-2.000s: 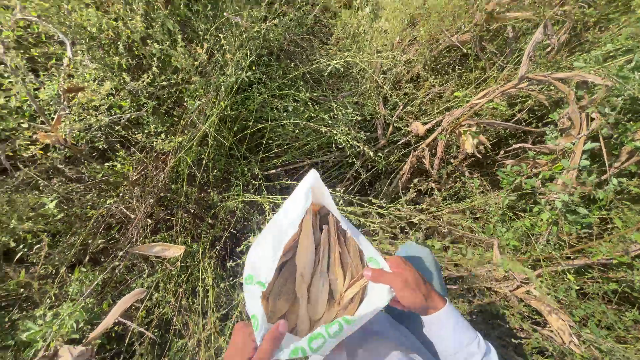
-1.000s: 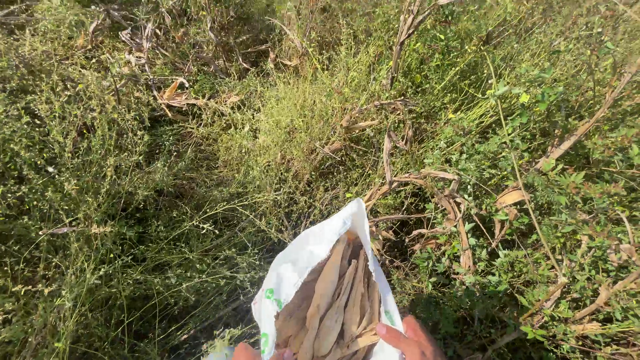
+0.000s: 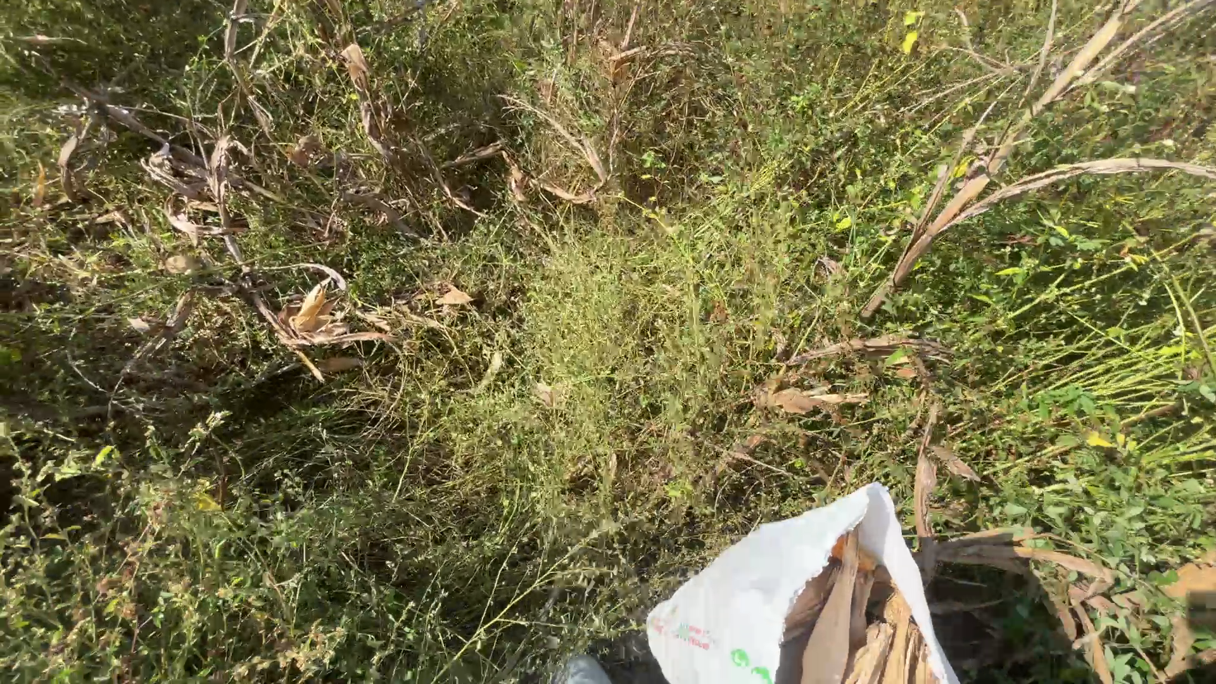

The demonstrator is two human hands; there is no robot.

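A white woven sack with green and red print stands mouth-up at the bottom edge, right of centre. Long dry tan husks or leaves, packed side by side, fill its opening. Both of my hands are outside the picture, so what they touch cannot be seen. A small pale grey shape, perhaps the tip of a shoe, shows left of the sack at the bottom edge.
Dense green weeds cover the ground ahead. A dry husk on a fallen stalk lies at the left. Long dry stalks lean at the upper right, and more dry leaves lie right of the sack.
The view has shifted over the field. The sack now sits lower and further right in it, and both hands, seen earlier at the sack's rim, have left the picture.
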